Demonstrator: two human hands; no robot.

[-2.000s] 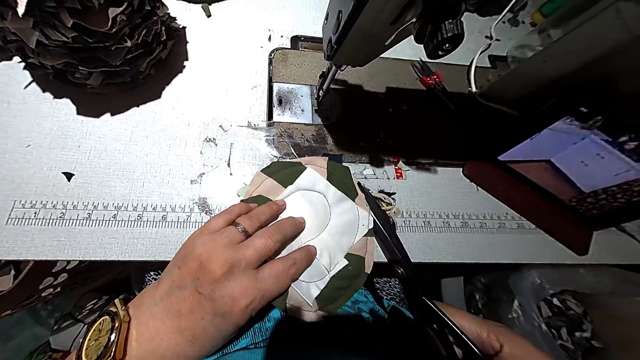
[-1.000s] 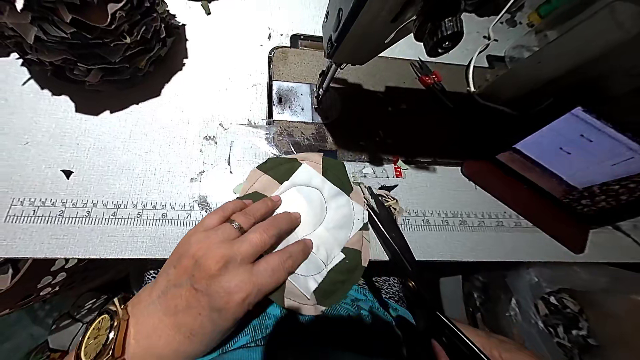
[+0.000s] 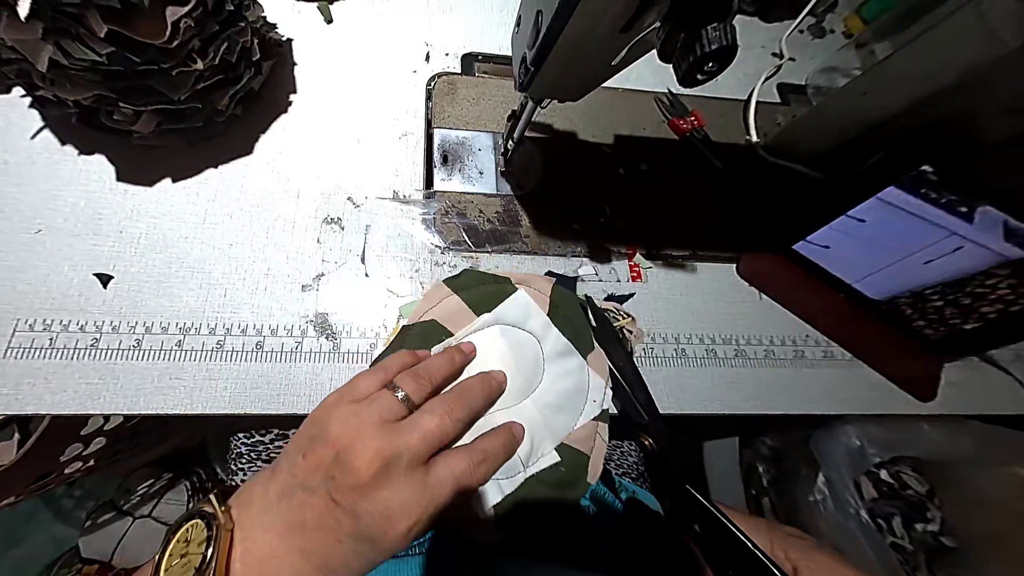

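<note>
A rounded fabric piece (image 3: pixel 570 320) in green, beige and white, with curved stitching lines, lies over the table's front edge. My left hand (image 3: pixel 400 436), with a ring and a gold watch, rests on its white part with the fingers slightly apart. Black scissors (image 3: pixel 640 400) lie along the fabric's right edge, blades pointing up and left. My right hand (image 3: pixel 780 540) is at the handles at the bottom right, mostly hidden in dark shadow. Dark and light scraps (image 3: pixel 622 316) lie beside the blade tips.
Behind the fabric stands a sewing machine (image 3: pixel 560 48) with a metal needle plate (image 3: pixel 464 160). Red-handled thread snips (image 3: pixel 684 122) lie on its bed. A phone (image 3: pixel 912 240) leans at the right. A stack of dark fabric pieces (image 3: pixel 152 80) sits at the upper left, and a printed ruler (image 3: pixel 200 340) crosses the table.
The fabric has turned slightly under my left hand since the earliest frame. The scissors remain along its right edge. The picture on the phone screen has changed.
</note>
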